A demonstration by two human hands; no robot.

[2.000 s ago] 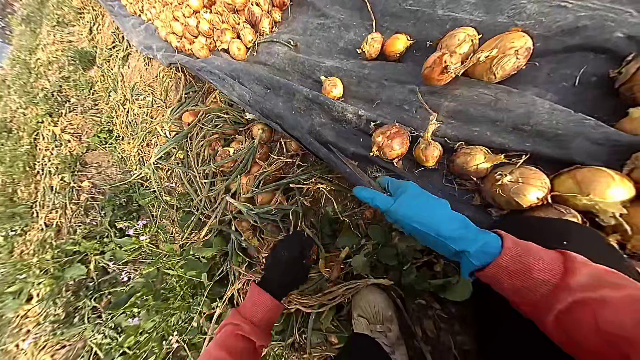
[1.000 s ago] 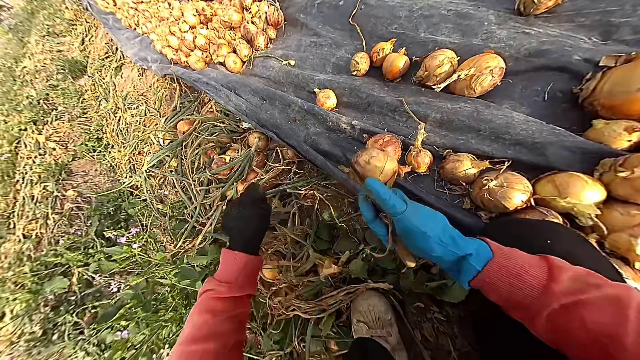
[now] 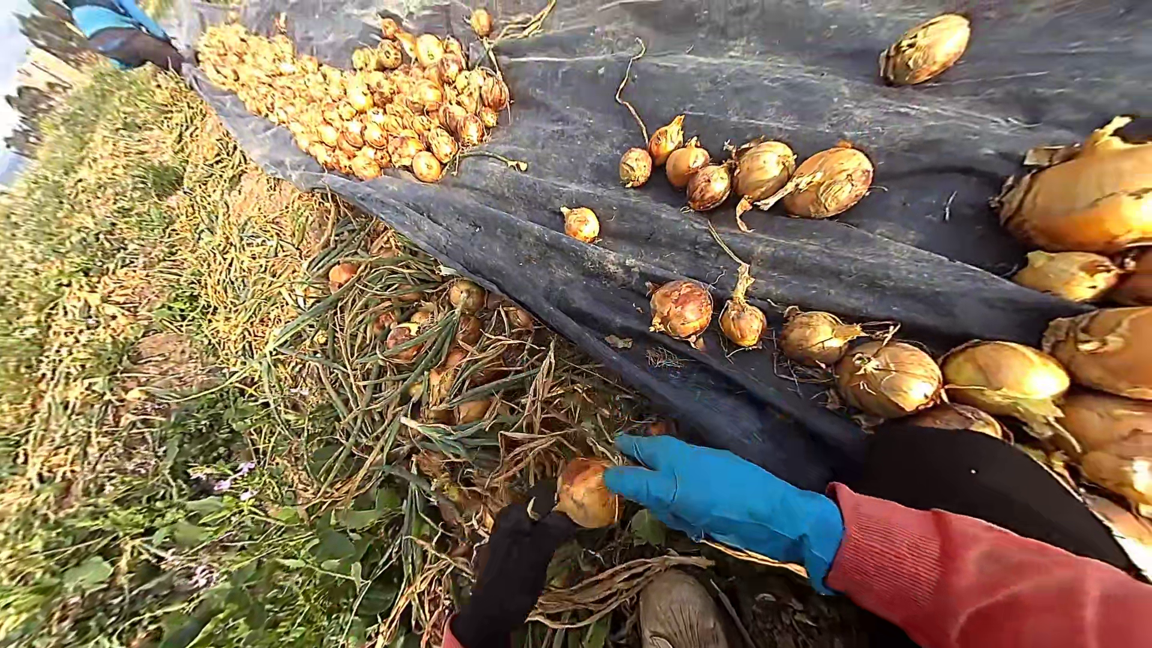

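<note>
My left hand, in a black glove, has its fingers closed on the lower left side of a brown onion. From the right, my right hand, in a blue glove, reaches the same onion with its fingertips; the thumb and fingers are apart. Under the blue glove part of a pale stick-like thing shows, and how it is held is hidden. Up and left of the hands, pulled onions lie among green and dry onion leaves. Above them a dark ground sheet bears loose onions, one reddish onion near its edge.
A large heap of onions lies on the sheet at the upper left. Bigger onions sit at the right. Weeds cover the ground at left. A shoe shows below. Part of another person is at the top left.
The blue glove was at the sheet's edge with an onion one second ago; it has moved down to the black glove. The black glove, at the leaf pile before, now has an onion.
</note>
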